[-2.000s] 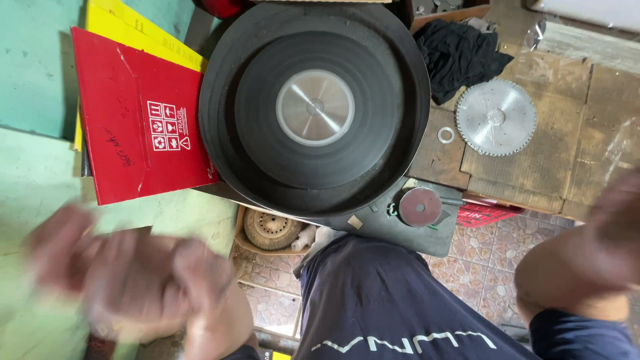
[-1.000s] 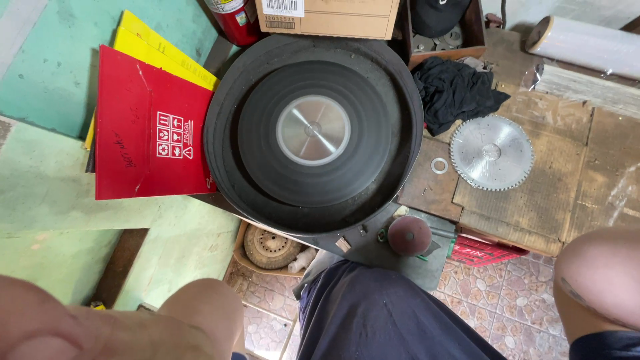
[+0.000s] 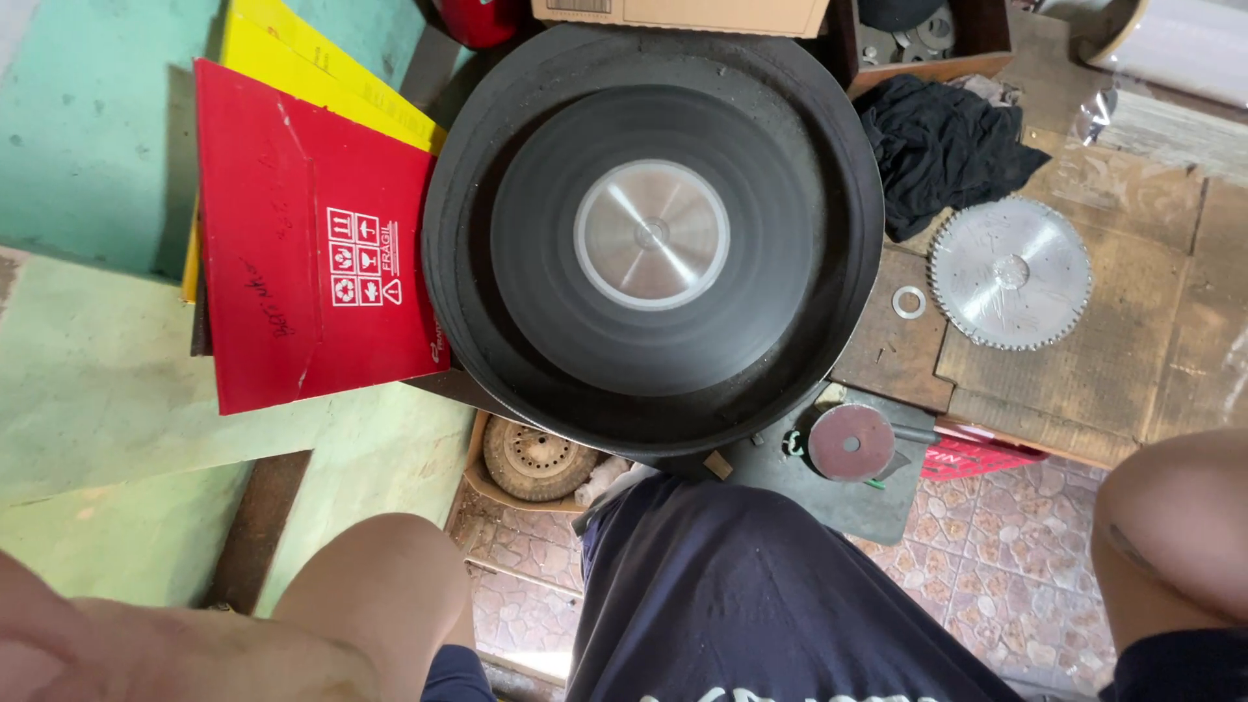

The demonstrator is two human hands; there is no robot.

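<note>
At the lower left edge, close to the camera, a bare part of my left hand or wrist point(image 3: 185, 648) shows; its fingers cannot be made out, nor anything held. My right hand is out of view. In front of my knees a dark round disc point(image 3: 546, 244) with a shiny metal centre plate point(image 3: 651, 234) sits inside a wide black round pan or housing point(image 3: 468, 322); circular streaks cover the disc. To its right, a toothed circular saw blade point(image 3: 1053, 273) lies on cardboard beside a metal ring point(image 3: 909, 302). A reddish abrasive disc point(image 3: 838, 444) is at the housing's lower right.
Red cardboard point(image 3: 263, 234) and yellow cardboard point(image 3: 283, 58) stand left of the housing. Black cloth point(image 3: 946, 146), a box of metal washers point(image 3: 994, 58) and a clear plastic roll point(image 3: 1189, 49) are at right. A small wheel point(image 3: 536, 458) sits in a box below.
Two seconds ago blurred hands showed over the left side and a blurred shape at the right edge; those have dropped away, leaving only skin at the lower left.
</note>
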